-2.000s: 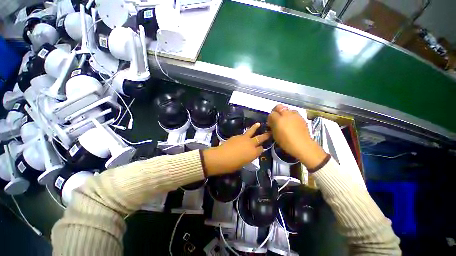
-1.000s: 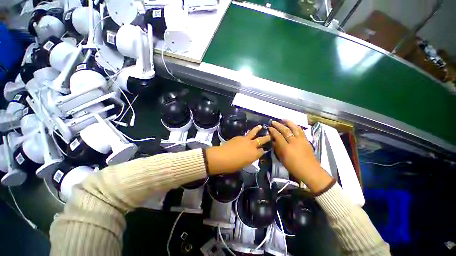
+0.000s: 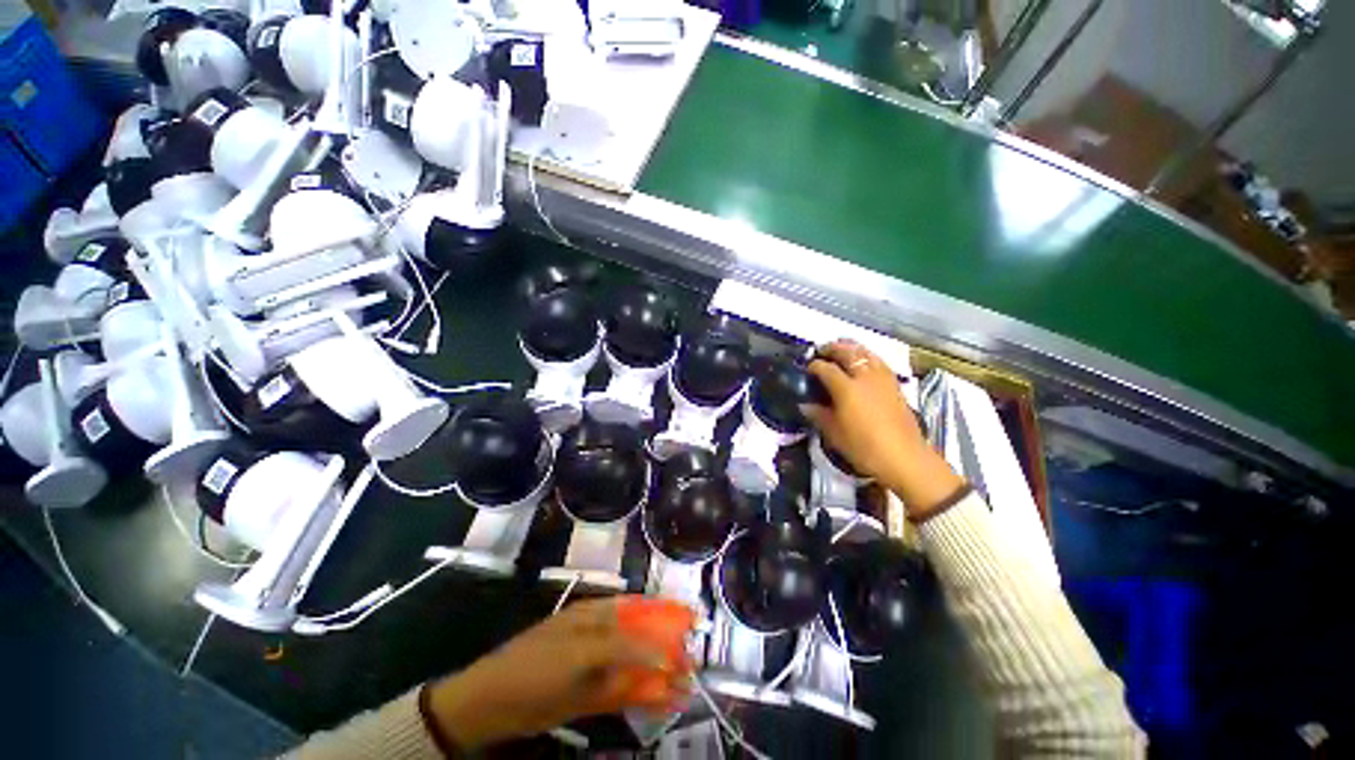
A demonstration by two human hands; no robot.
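White security cameras with glossy black ball heads (image 3: 599, 469) stand in two rows in front of me. My right hand (image 3: 877, 423) rests its fingers on the black ball (image 3: 788, 394) of a camera near the right end of the back row. My left hand (image 3: 557, 671) is low at the front of the rows, blurred, and holds a bright orange piece (image 3: 650, 653) between its fingers. The piece's lower edge and what lies beneath it are partly hidden.
A pile of white-and-black cameras (image 3: 320, 223) lies at left. A green conveyor (image 3: 892, 186) with a metal rail runs behind the rows. A long white strip (image 3: 803, 319) lies before the rail. A carton tray (image 3: 1025, 431) with white strips stands at right.
My left hand has left the back-row ball, moved down and toward me, and now holds the orange piece. My right hand stays at the back row. The view has shifted slightly.
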